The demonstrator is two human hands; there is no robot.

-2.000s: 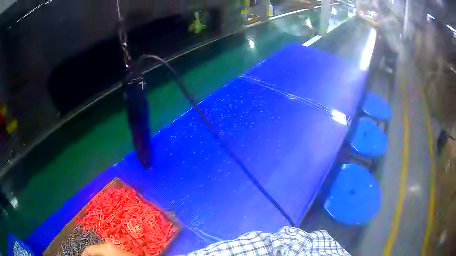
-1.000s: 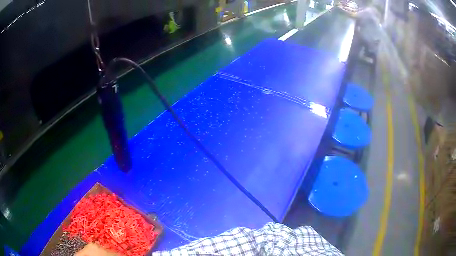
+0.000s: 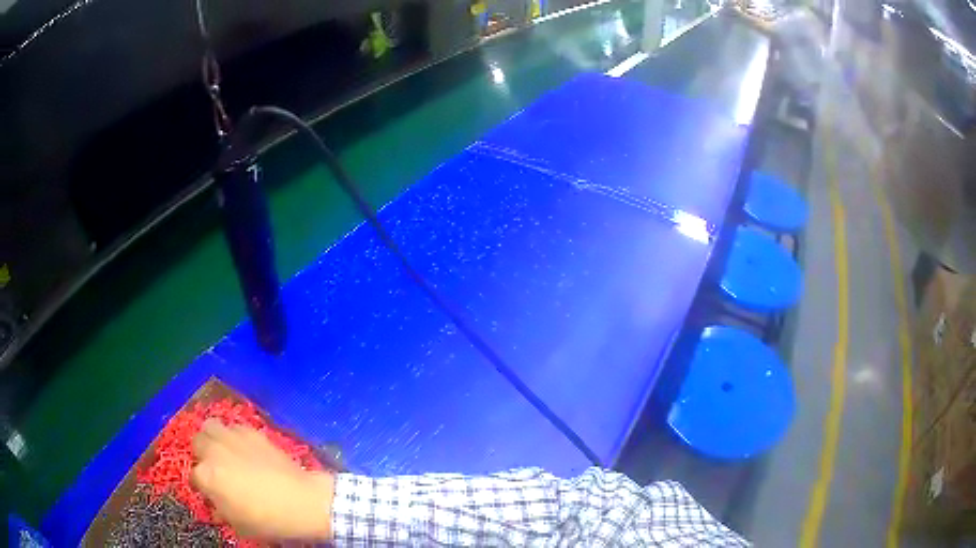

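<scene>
A tan cardboard tray (image 3: 196, 398) lies at the lower left, cut off by the bottom edge. It holds a heap of red plastic pieces (image 3: 171, 450) beside a heap of dark metal screws or pins (image 3: 161, 522). My right hand (image 3: 257, 482), bare with a checked sleeve, is over the red pieces with its fingers bent down. Its fingertips are partly hidden, and I cannot tell whether it holds a piece. My left hand is not in view.
A black cylindrical tool (image 3: 252, 257) hangs above the blue bench sheeting (image 3: 514, 310), its dark cable crossing the view. Blue round stools (image 3: 732, 394) stand along the right side. A blue bin edge (image 3: 26, 533) shows at the lower left corner.
My right hand has moved up from the bottom edge, over the red pieces, and more of its sleeve shows. The view has shifted, so the tool and stools sit further left than at first.
</scene>
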